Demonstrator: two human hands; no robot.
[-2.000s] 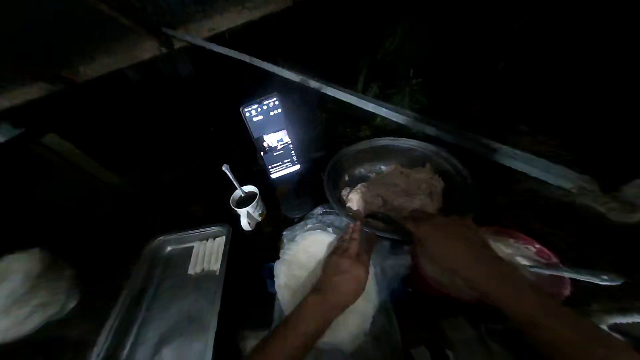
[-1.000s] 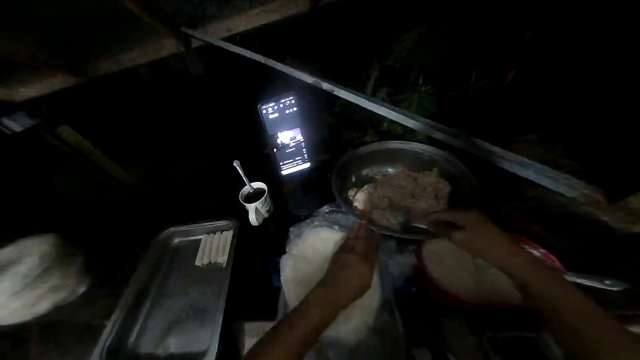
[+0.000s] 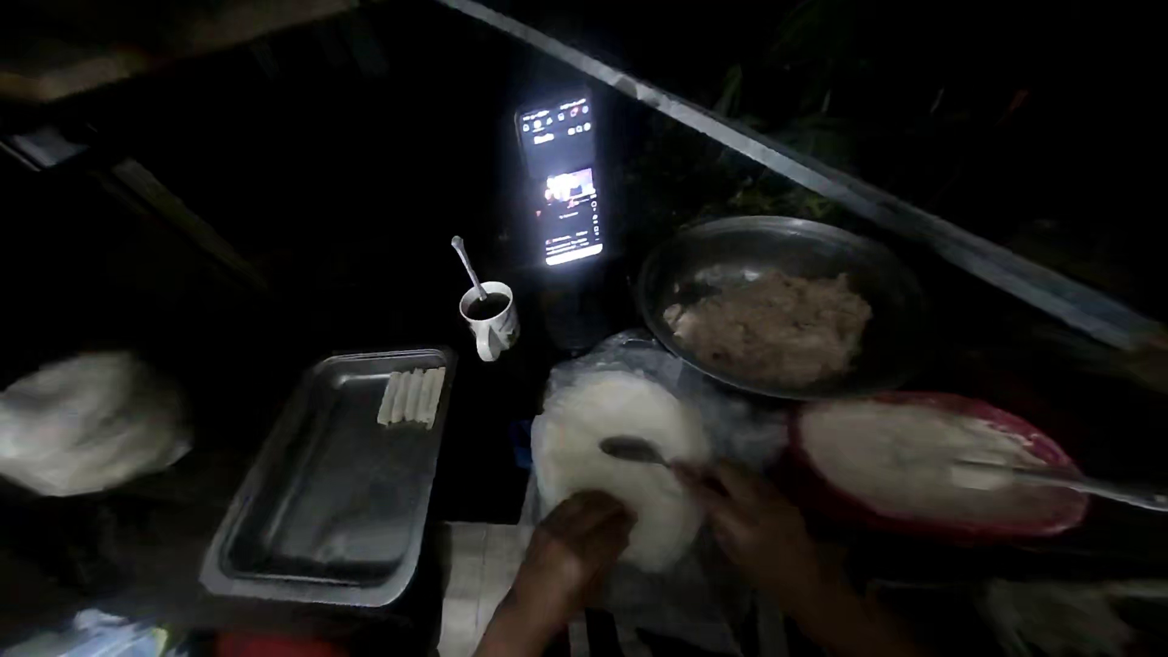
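Observation:
A stack of round white wrappers [image 3: 630,415] lies on clear plastic in front of me. My left hand [image 3: 584,538] rests on its lower left part with the fingers curled; whether it pinches a wrapper cannot be told. My right hand [image 3: 739,511] holds a metal spoon [image 3: 634,449] by the handle, its bowl above the stack. Behind and to the right, a round metal bowl [image 3: 662,342] contains a brownish minced filling [image 3: 776,324]. Several thin white rolls [image 3: 412,398] lie side by side at the upper right of a rectangular metal tray [image 3: 219,557].
A red basin [image 3: 1063,456] with a pale mixture and a metal utensil [image 3: 1113,491] stands at right. Beyond the tray are a white mug [image 3: 493,336] of dark liquid with a spoon [image 3: 467,265] and a lit phone [image 3: 561,182]. A whitish plastic-wrapped bundle [image 3: 87,424] sits at far left.
My right hand has moved from the filling bowl down to the wrapper stack, with the spoon now over it. My left hand has come down from beside the bowl's near rim onto the stack.

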